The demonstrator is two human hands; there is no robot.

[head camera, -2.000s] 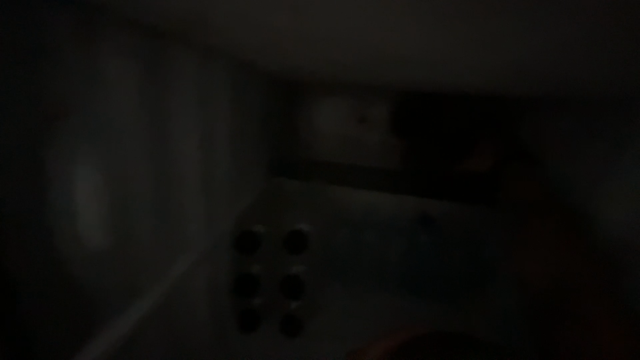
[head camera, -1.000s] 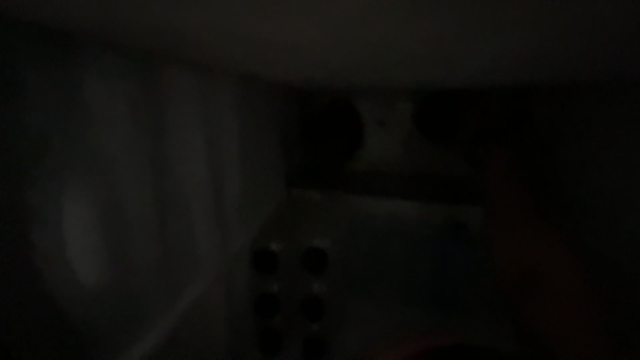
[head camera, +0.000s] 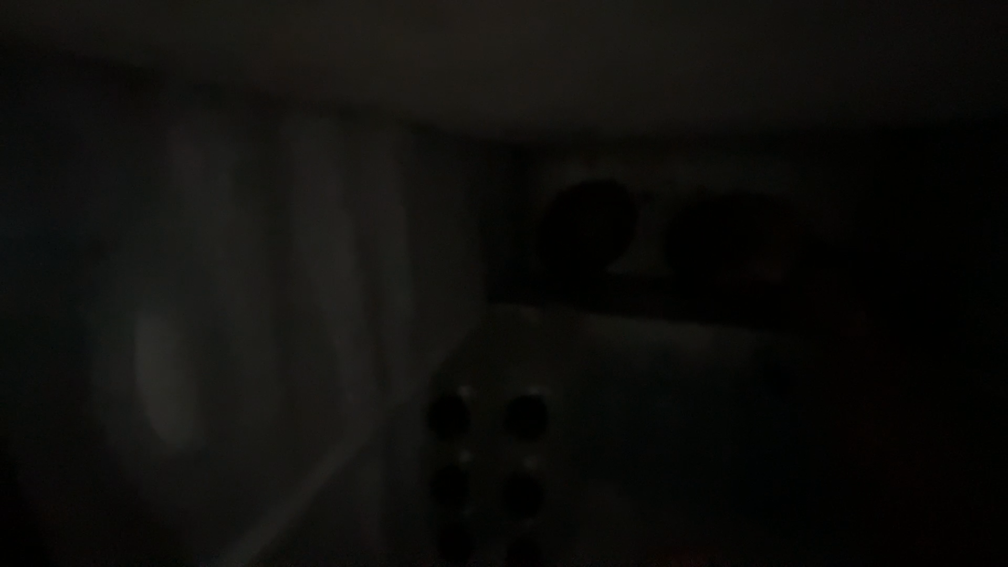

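The view is almost black, and neither of my hands can be made out with certainty. A very faint reddish patch [head camera: 685, 557] shows at the bottom edge, and dim reddish tones lie along the dark right side; whether these are my hands or forearms is unclear. Below the middle, a pale surface [head camera: 488, 449] has two columns of round dark holes or recesses. Behind it, two large round dark shapes [head camera: 589, 224] stand out against a pale back panel [head camera: 650, 236]. What my hands hold or touch is hidden by the dark.
A pale wall with vertical folds or ridges [head camera: 315, 260] runs down the left, with a lighter oval patch [head camera: 165, 378] on it. A dark ledge or gap [head camera: 630, 295] crosses below the back panel. A dim flat surface [head camera: 504, 63] spans the top.
The left large round dark shape at the back, not distinct two seconds ago, shows now. The reddish arm-like shape at the right has faded into the dark. The view has shifted somewhat.
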